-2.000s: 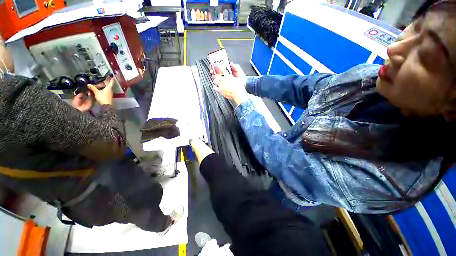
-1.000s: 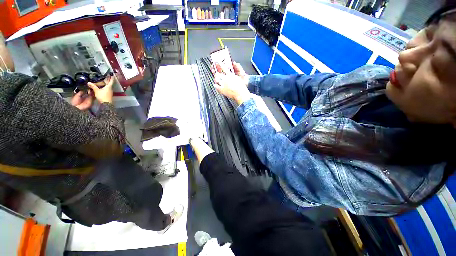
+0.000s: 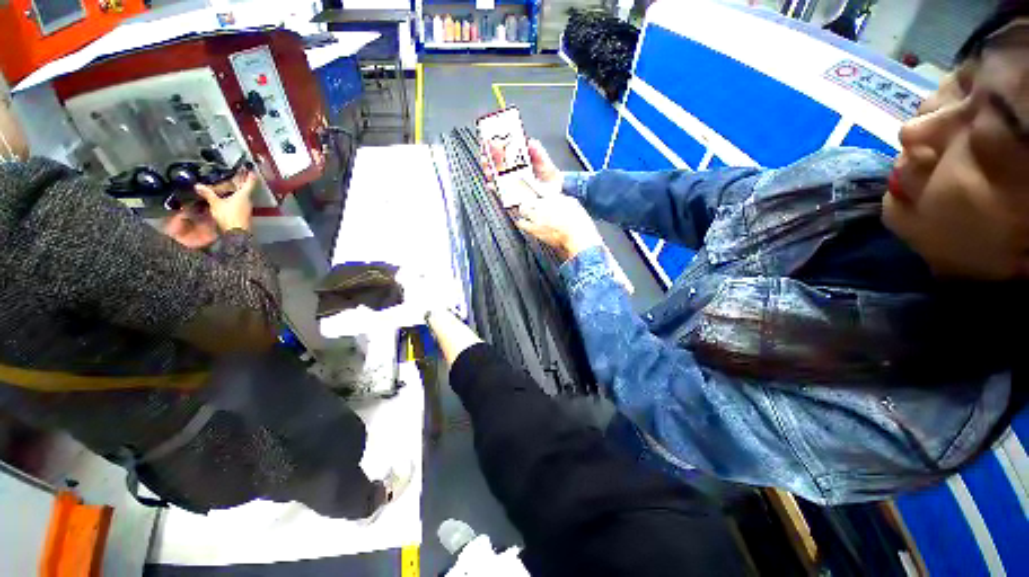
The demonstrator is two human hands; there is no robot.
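Observation:
My right hand (image 3: 441, 326), in a black sleeve, reaches to the near end of the long white worktable (image 3: 389, 209). Its fingers are washed out by glare, so its grip cannot be told. A dark brown bundle (image 3: 359, 289), probably strap pieces, lies on the table just left of it. A stack of black-grey belt strips (image 3: 502, 265) runs lengthwise along the table's right side. My left hand is not in view.
At left, a person's hands (image 3: 229, 205) are at the rollers (image 3: 184, 176) of a dark red machine (image 3: 152, 118). At right, a person in a denim jacket (image 3: 722, 338) holds a smartphone (image 3: 504, 152) over the strips. Blue-and-white machines (image 3: 722, 85) stand behind.
The person in denim has brought the smartphone slightly nearer and its screen picture has changed. My right hand has stayed in nearly the same place.

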